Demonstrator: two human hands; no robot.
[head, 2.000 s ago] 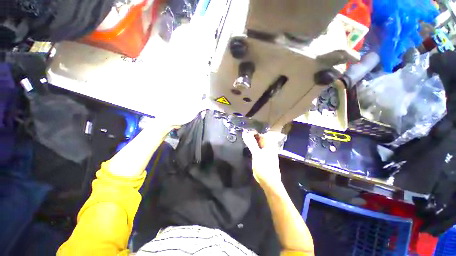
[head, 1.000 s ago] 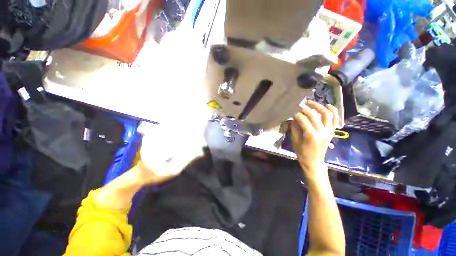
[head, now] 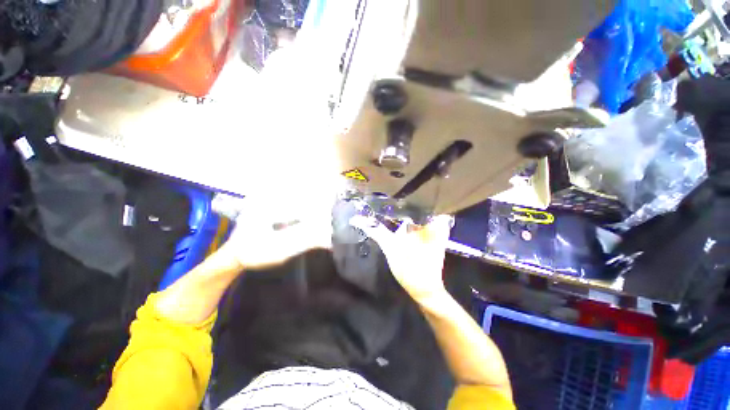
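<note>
The beige-grey button-sewing machine (head: 432, 172) hangs over the middle, with dark knobs and a yellow warning triangle. The black garment (head: 320, 320) drapes from under its head over the lap. My left hand (head: 280, 240) is at the garment left of the clamp; glare washes it out and hides its fingers. My right hand (head: 412, 252) is just under the head, fingertips at the shiny button clamp (head: 376, 210). Whether it holds a button cannot be seen.
Button trays (head: 532, 184) stand right of the head, partly hidden by it. Yellow thread snips (head: 531, 214) lie on a dark mat. A blue crate (head: 572, 352) is below right. Clear plastic bags (head: 640, 152) lie right, an orange-red container (head: 180, 68) upper left, dark cloth (head: 80, 208) left.
My right hand has moved left from the button trays to the clamp. My left hand has stayed near the garment, slightly shifted. The view has shifted, so the machine head appears farther right.
</note>
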